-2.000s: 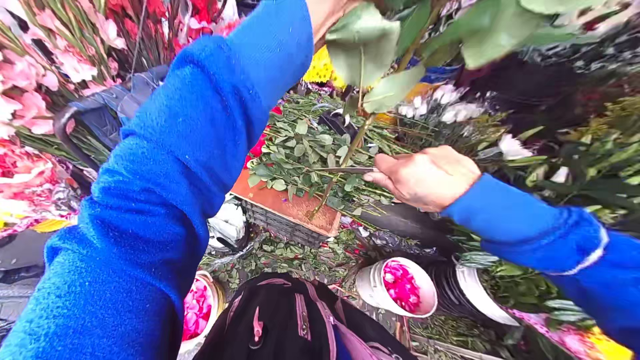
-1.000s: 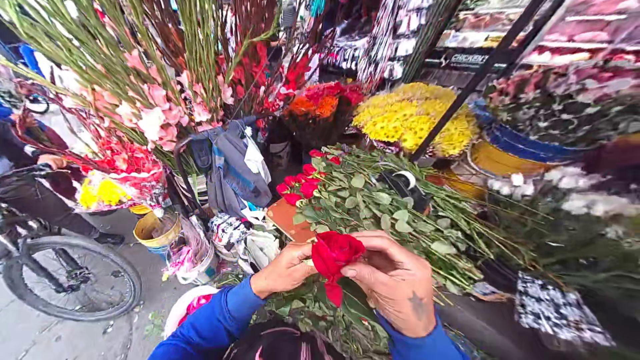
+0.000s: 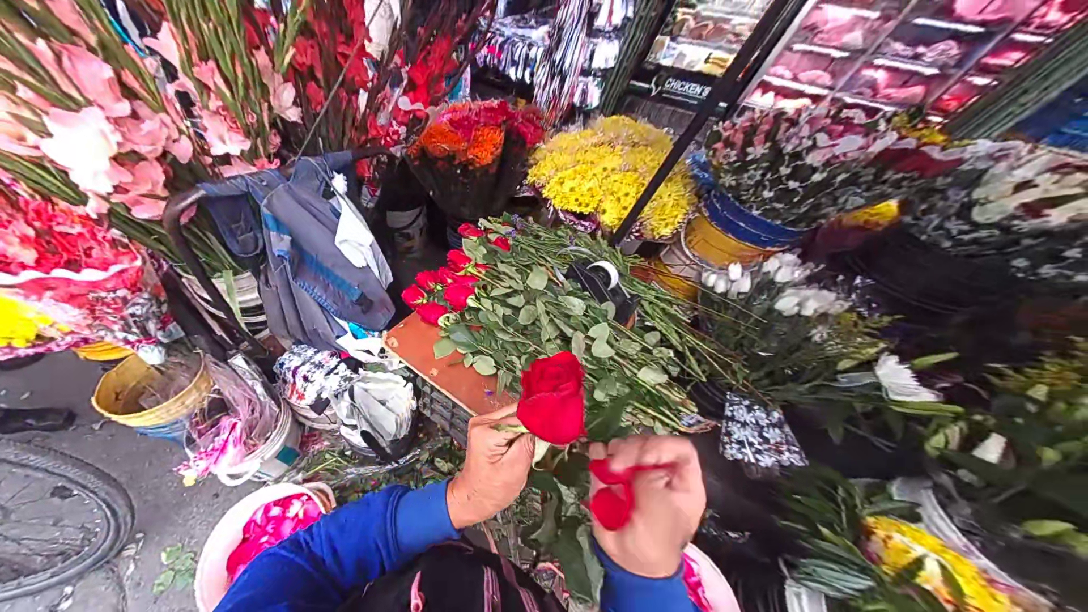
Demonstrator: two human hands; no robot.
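Observation:
A single red rose (image 3: 552,399) stands upright in front of me, its head open. My left hand (image 3: 493,463) grips it just below the bloom. My right hand (image 3: 648,501), slightly blurred, is to the right of the rose with loose red petals (image 3: 614,501) between its fingers. The rose's leafy stem hangs down between my wrists. Beyond my hands, a pile of cut roses (image 3: 552,314) lies on a brown board (image 3: 438,357), red heads to the left and stems to the right. A black tape dispenser or similar black object (image 3: 602,285) rests on the stems.
A white bucket of pink petals (image 3: 212,544) is at lower left, near a yellow bucket (image 3: 153,395) and a bicycle wheel (image 3: 119,510). A grey jacket (image 3: 319,246) hangs on a metal frame. Yellow chrysanthemums (image 3: 608,174) stand behind; white flowers (image 3: 905,378) are at the right.
The view has swung up from the board's edge. My right hand has moved away from the rose's head, where both hands were, and now has petals in it. The blade seen earliest no longer shows.

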